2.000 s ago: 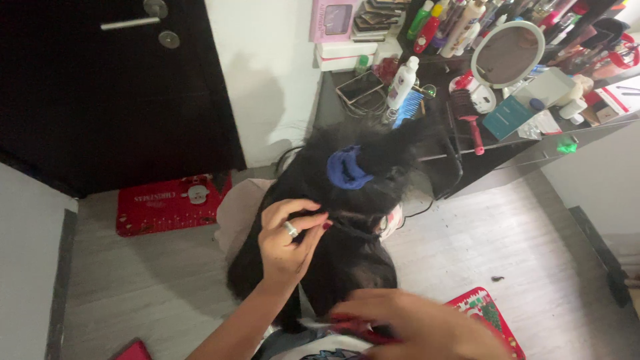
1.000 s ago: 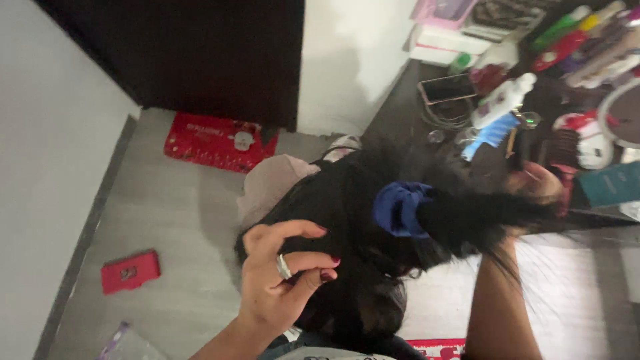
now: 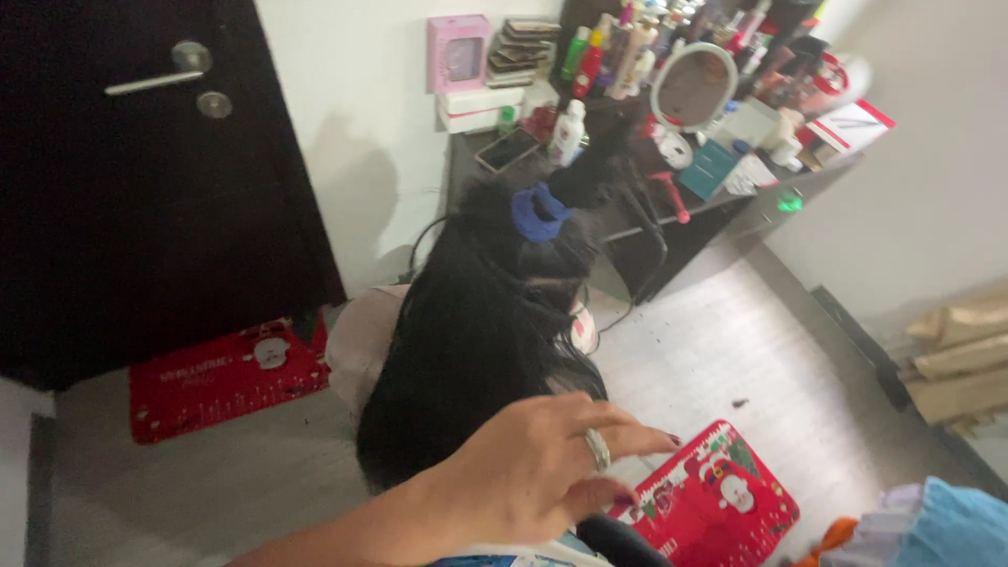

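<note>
A seated person's long black hair (image 3: 465, 339) hangs down the back at the centre of the head view. A blue scrunchie (image 3: 540, 213) gathers the top section, which sticks out toward the desk. Below it a parting shows bare scalp. My left hand (image 3: 551, 465), with a ring on one finger, is over the lower right part of the hair; thumb and fingers are apart, and I see nothing between them. Just under it, a dark, blurred rounded object (image 3: 622, 542) shows at the bottom edge; what it is I cannot tell. My right hand is out of view.
A dark desk (image 3: 622, 224) ahead carries a round mirror (image 3: 694, 87), bottles, a phone (image 3: 508, 150) and a pink-red hairbrush (image 3: 672, 197). A cable hangs beside it. Red Christmas mats (image 3: 228, 382) lie on the floor. A dark door (image 3: 157, 181) stands left, brown fabric (image 3: 961, 366) right.
My left hand has moved down and right relative to the hair. My right hand, beside the desk and the gathered hair one second ago, has left the view. The view has shifted strongly.
</note>
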